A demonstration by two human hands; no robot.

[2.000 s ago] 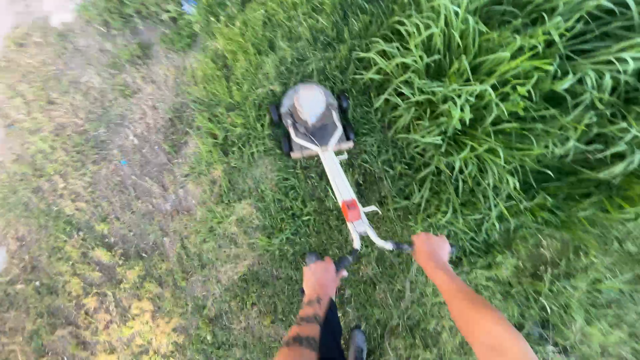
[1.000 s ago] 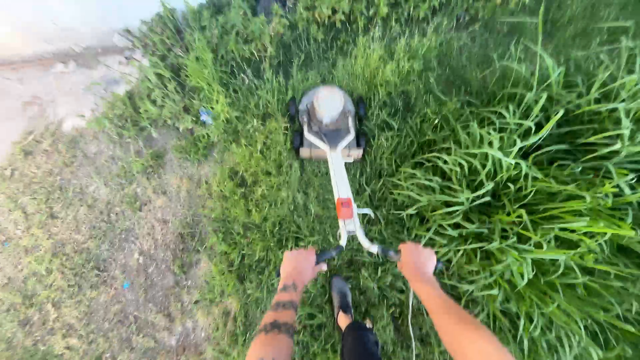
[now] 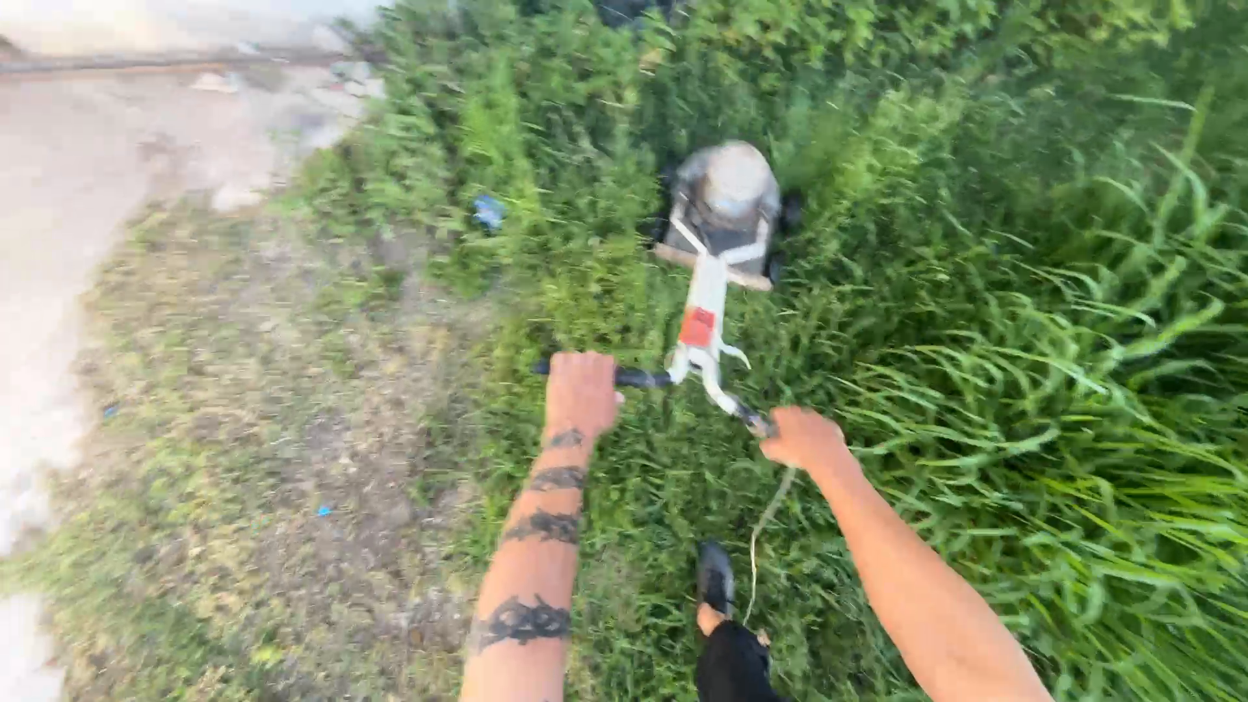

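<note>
A lawn mower [image 3: 726, 210] with a rounded motor housing and dark wheels stands in the grass ahead of me. Its pale handle [image 3: 706, 288] carries a red box [image 3: 697, 328] and splits into two black grips. My left hand [image 3: 582, 392] is closed around the left grip [image 3: 643, 377]. The right grip [image 3: 756, 419] is in my right hand [image 3: 804, 437], which covers its end. From near my right hand a thin light cord [image 3: 760, 526] hangs toward the ground beside my shoe [image 3: 716, 577].
Tall long-bladed grass [image 3: 1092, 429] grows on the right, leafy weeds [image 3: 546, 107] at the front. Dry, sparse ground [image 3: 341, 439] lies left, with a pale paved strip [image 3: 127, 175] beyond. A crumpled blue scrap [image 3: 488, 212] rests in weeds left of the mower.
The mower has moved forward toward the weeds, and its handle now slants with the left grip farther forward than the right. Both hands have stayed on the grips. The view has shifted.
</note>
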